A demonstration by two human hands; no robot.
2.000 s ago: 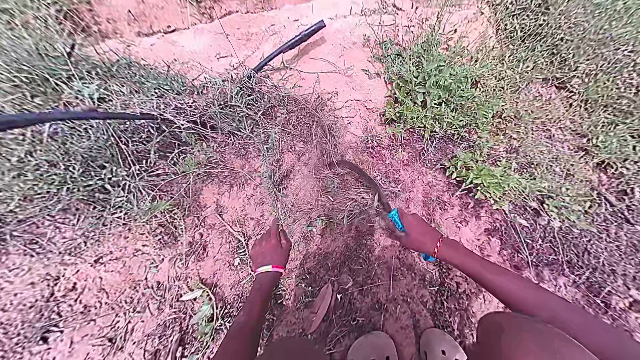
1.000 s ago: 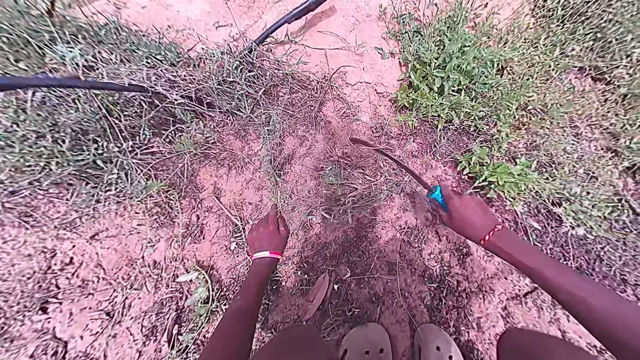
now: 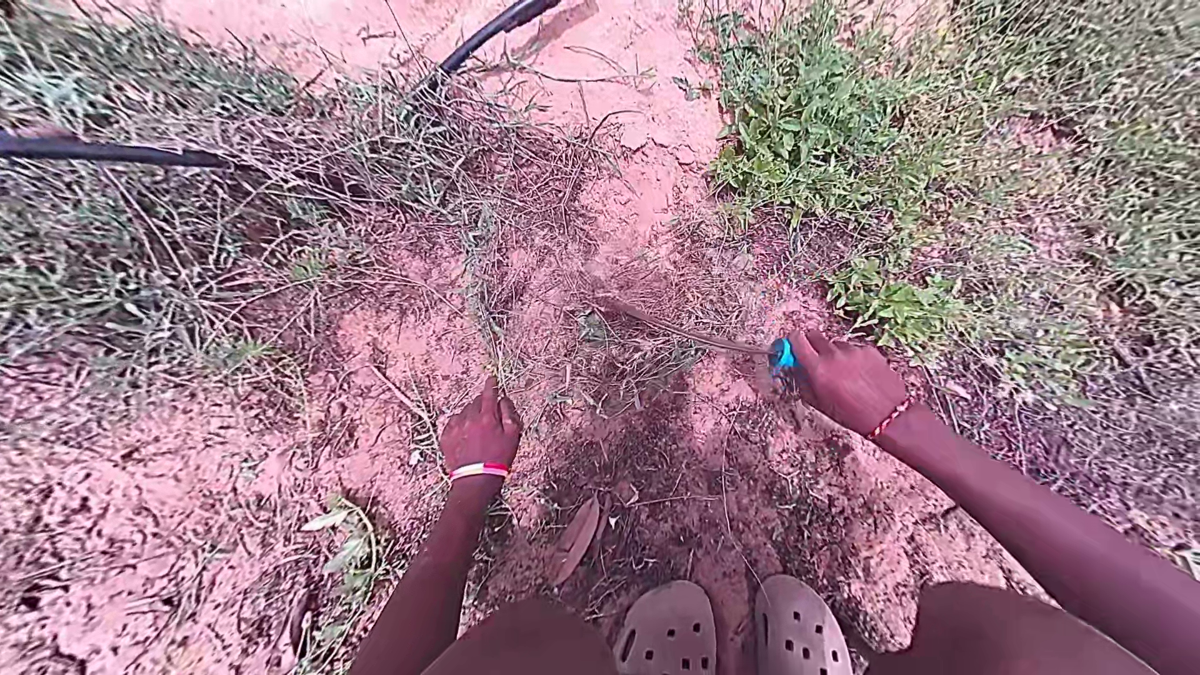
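My right hand [image 3: 848, 384] is closed around the blue handle [image 3: 781, 358] of a sickle. The sickle's thin curved blade [image 3: 689, 331] points left, low over cut dry grass [image 3: 637, 361] on reddish soil. Left of the blade, my left hand [image 3: 481, 433] holds the lower end of a long thin green weed stem [image 3: 480, 281], which stretches up toward the matted grass. A white and pink band is around the left wrist and a red beaded one around the right.
A black hose [image 3: 112, 153] runs into the grass at left; a black hose piece [image 3: 492, 33] rises at top. Leafy green weeds [image 3: 797, 131] grow at upper right. My perforated clogs [image 3: 667, 628] stand at the bottom, near a dry brown leaf [image 3: 576, 539].
The sickle blade has swung from a steeper slant to lie flatter across the cut grass, with my right hand lower than one second ago. My left hand has stayed about in place.
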